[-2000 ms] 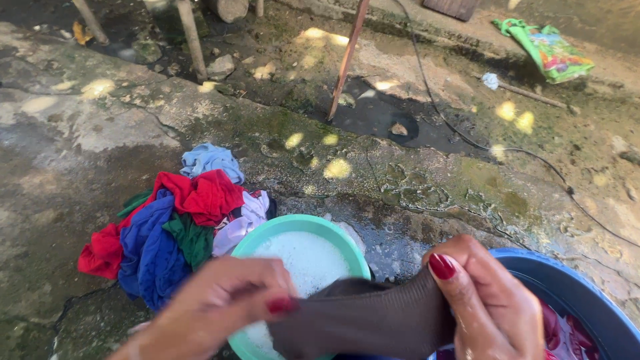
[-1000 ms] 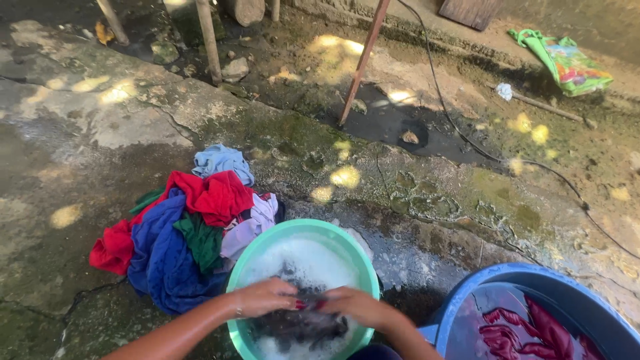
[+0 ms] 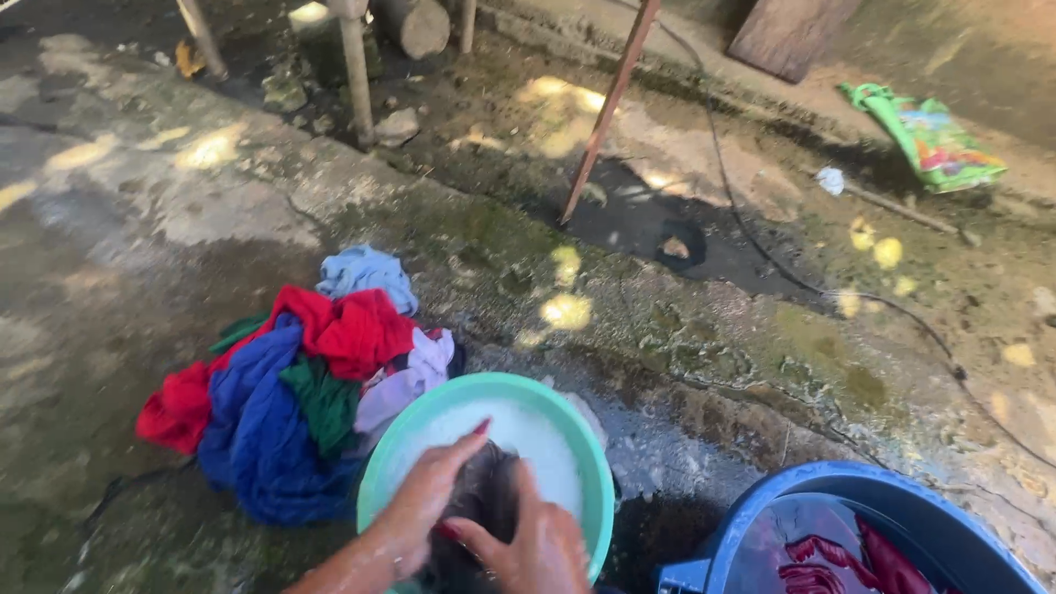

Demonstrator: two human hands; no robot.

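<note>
A mint-green plastic basin of sudsy water stands at the lower middle. Over it, my left hand and my right hand hold a dark, wet cloth garment between them, its lower part hidden by the hands and the frame's edge. Left of the basin lies a heap of clothes: a red garment, a blue one, a dark green one, a lavender one and a light blue one. A blue plastic tub at the lower right holds water and a maroon garment.
Wet, mossy concrete surrounds the basin. Beyond it are a muddy channel, a thin reddish post, wooden stakes and a stone. A black cable crosses the right side, below a green printed bag.
Two seconds ago the dark garment was stretched between my hands near the camera. A second ago both hands were down in the suds with it; now they hold it bunched over the basin.
</note>
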